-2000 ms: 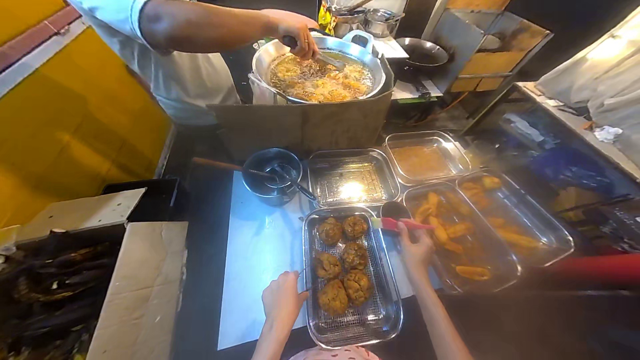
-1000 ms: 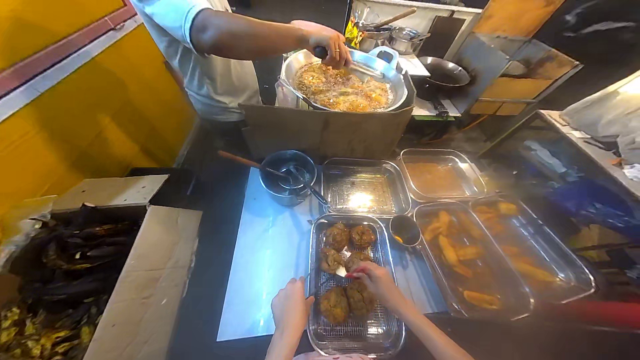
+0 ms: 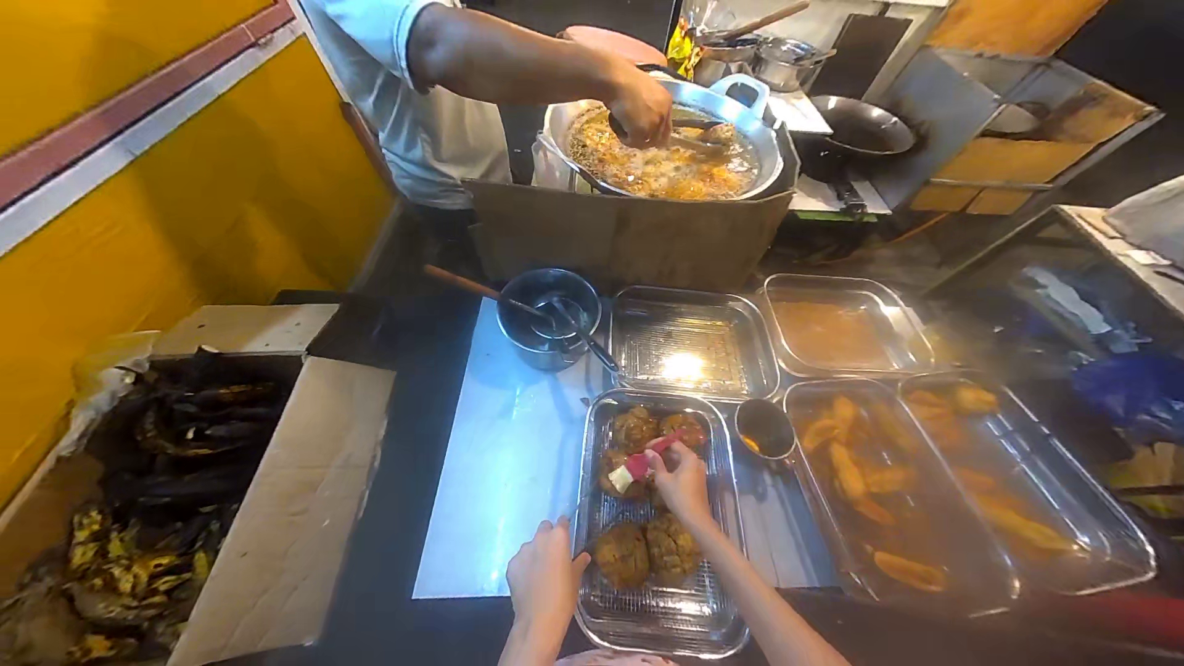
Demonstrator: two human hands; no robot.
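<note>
My right hand (image 3: pixel 680 476) holds a red-handled brush (image 3: pixel 638 465) with pale bristles over round browned fried pieces (image 3: pixel 622 555) in a clear tray (image 3: pixel 661 636) with a wire rack. At the tray's left edge, my left hand (image 3: pixel 544 573) has a thin dark implement (image 3: pixel 579 518) between its fingers; what it is cannot be told. Just right of the tray stands a small metal cup (image 3: pixel 765 428) of dark liquid. Behind on the left is a metal pot (image 3: pixel 549 319) with a wooden-handled utensil and another utensil in it.
Trays of fried pieces (image 3: pixel 911 569) and orange-brown contents (image 3: pixel 832 335) stand right. Behind them, a co-worker's hand (image 3: pixel 640 109) works over a large pan of bubbling oil (image 3: pixel 666 171), partly screened by cardboard (image 3: pixel 629 236). An open carton (image 3: pixel 277 518) of blackened peels stands left; a wok (image 3: pixel 856 125) sits back right.
My right hand has brought the red brush from the tray's right side over the pieces. The metal cup, seen since one second ago, stands beside the tray. The view has shifted.
</note>
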